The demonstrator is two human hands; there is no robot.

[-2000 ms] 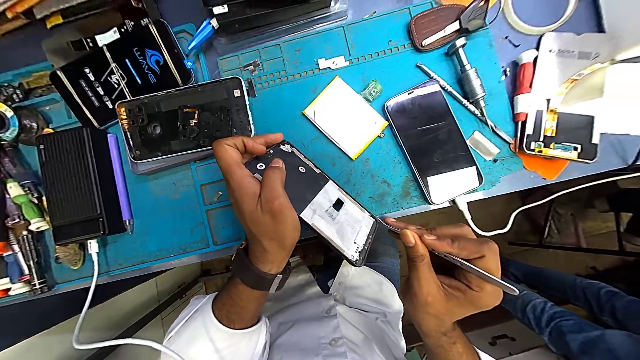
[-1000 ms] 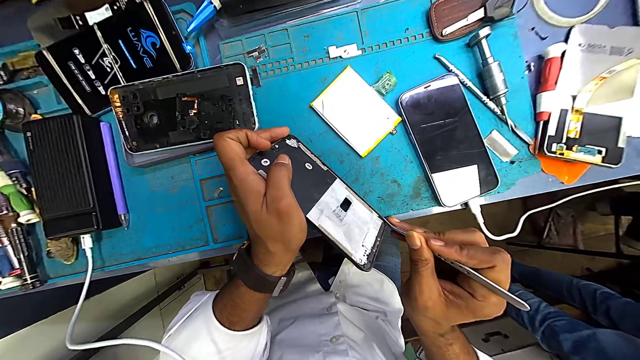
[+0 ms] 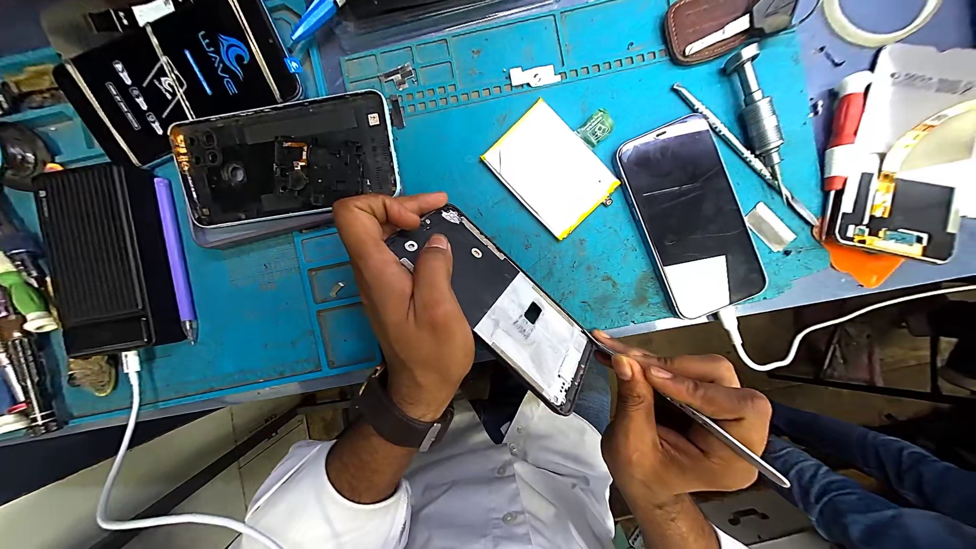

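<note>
My left hand grips the upper end of a black phone frame, which tilts over the bench edge with a whitish battery bay showing. Between the fingers of my right hand is a thin metal pry tool, its tip at the frame's lower right edge. Whether the tip sits in the seam cannot be told. Beyond the frame a white phone battery with yellow edges lies on the blue repair mat. Right of the battery is a phone with a white cable plugged in.
At the left lie an opened phone housing, a black ribbed device and a purple pen. To the right are tweezers, a metal-shafted tool, a red-and-white tool and a display part with flex cable. Another person's jeans show below.
</note>
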